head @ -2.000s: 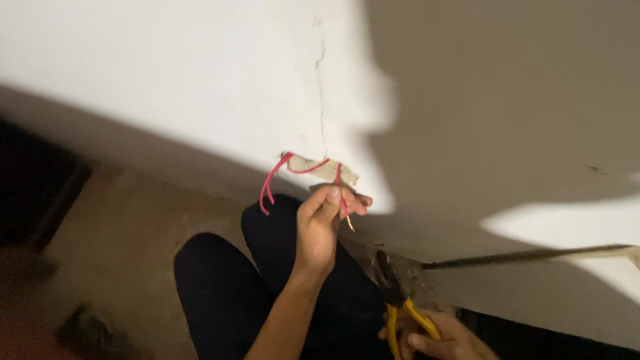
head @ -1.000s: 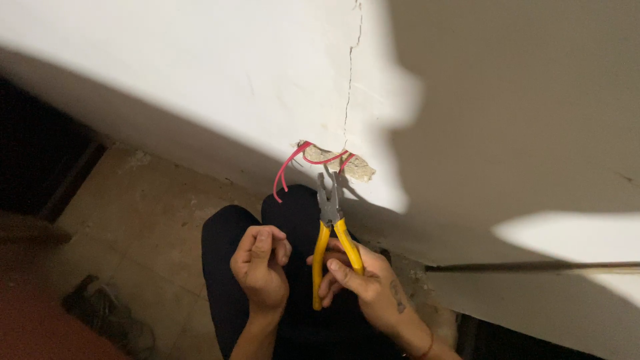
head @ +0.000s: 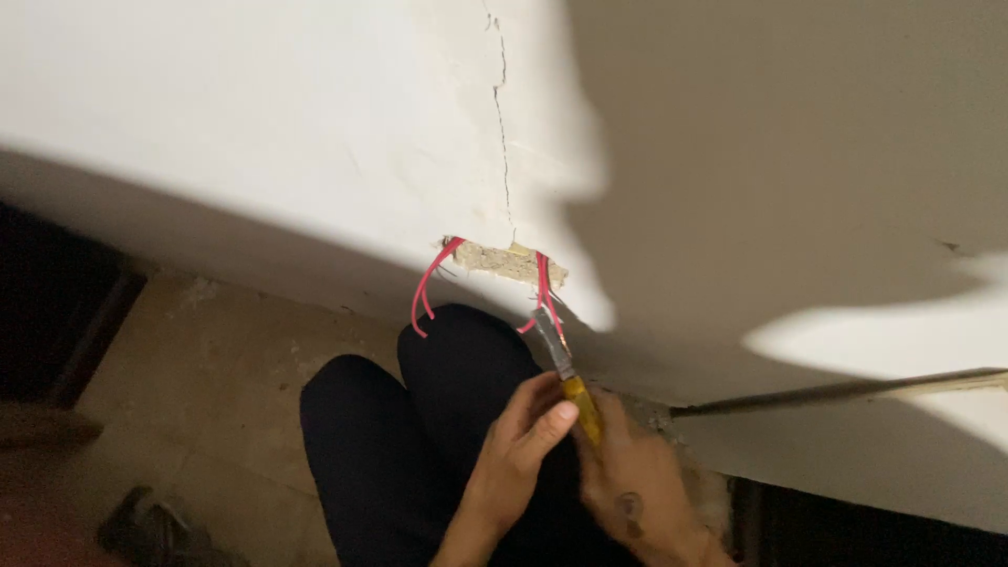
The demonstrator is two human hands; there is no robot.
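Observation:
Red insulated wires come out of a rough hole [head: 504, 264] in the plaster wall. The left wires [head: 426, 291] hang loose in a curve; the right wires [head: 543, 282] run down to the metal jaws of the pliers [head: 583, 405], which have yellow handles. Bare copper shows near the jaws; whether they grip a wire I cannot tell. My right hand [head: 634, 480] holds the pliers by the handles, seen edge-on. My left hand [head: 520, 449] is beside them, thumb near the handle; its fingers are partly hidden behind the tool.
A crack [head: 501, 126] runs up the white wall [head: 276, 118] from the hole. My knees in dark trousers [head: 370, 441] are close below it. Blurred dark objects [head: 150, 528] lie on the dusty floor [head: 213, 378] at lower left. A dark ledge line [head: 835, 392] crosses the right.
My right hand has brought the pliers up from low right to the right wires. My left hand held a right wire two seconds ago, let go, and is now beside the pliers.

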